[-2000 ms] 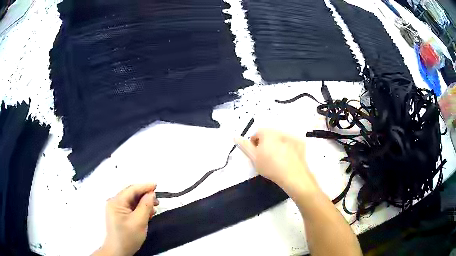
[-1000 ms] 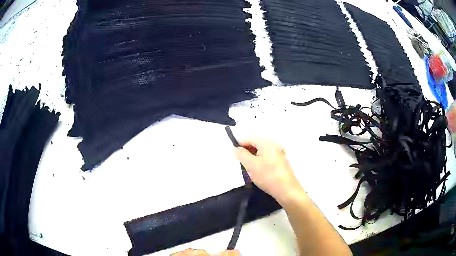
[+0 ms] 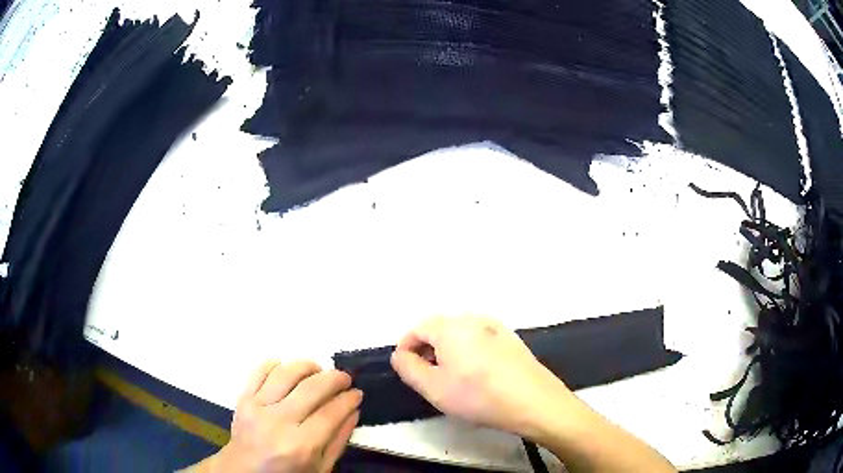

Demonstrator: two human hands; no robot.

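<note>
A black fabric band (image 3: 599, 350) lies flat along the near edge of the white table. My left hand (image 3: 298, 418) is at the band's left end, fingers curled over it. My right hand (image 3: 459, 368) is over the band just to the right, thumb and index finger pinched on a narrow black strip (image 3: 374, 362) that lies along the band's upper left part. A strip end (image 3: 534, 455) hangs below my right wrist. Whether my left fingers also grip the strip or band is hidden.
A large centre stack of black bands (image 3: 444, 83) lies beyond my hands. A left bundle (image 3: 102, 157) runs along the left table edge. Laid-out black bands (image 3: 730, 102) are at the upper right, with a tangle of narrow strips (image 3: 795, 351) below. A yellow floor line (image 3: 162, 406) shows lower left.
The view has shifted left. The strip, earlier stretched between my hands and then crossing the band, now lies along the band's left end. My left hand has come up onto that end.
</note>
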